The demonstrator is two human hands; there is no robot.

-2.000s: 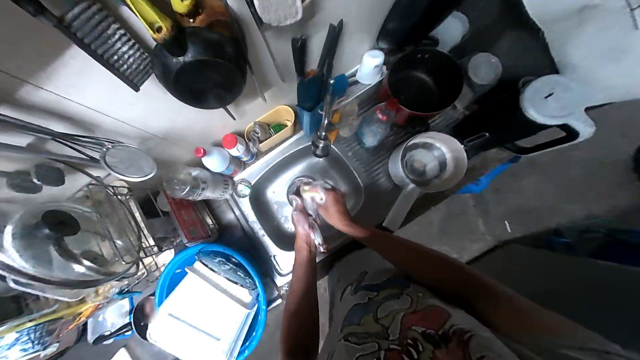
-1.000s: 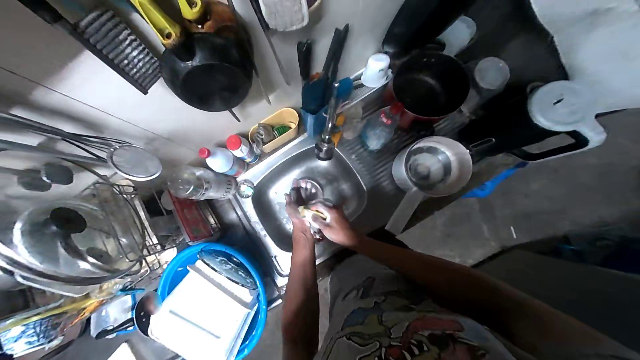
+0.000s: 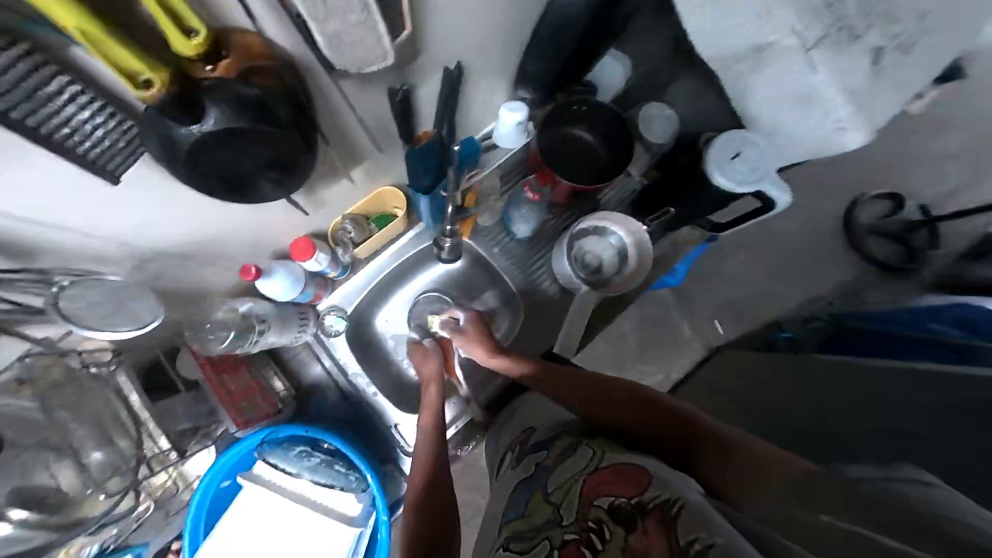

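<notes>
Both hands are over the stainless steel sink (image 3: pixel 380 341), close together near its drain. My right hand (image 3: pixel 473 337) is closed around a small pale yellowish piece (image 3: pixel 438 319), perhaps a sponge or soap. My left hand (image 3: pixel 428 358) is beside it, fingers curled at an orange and whitish item (image 3: pixel 451 363) that hangs between the hands; its kind is too blurred to tell. The faucet (image 3: pixel 448 244) stands at the far rim of the sink, beyond the hands.
Left of the sink are red-capped bottles (image 3: pixel 280 280), a clear bottle (image 3: pixel 256 325) and a blue basin (image 3: pixel 380 496) with white containers. On the right are a saucepan (image 3: pixel 639 256), a dark pot (image 3: pixel 585 147) and a white jug (image 3: pixel 740 163). Black pans (image 3: pixel 248 159) hang on the wall.
My hands have shifted within the sink. The soapy foam that showed on them two seconds ago is less visible, and an orange part now shows between them.
</notes>
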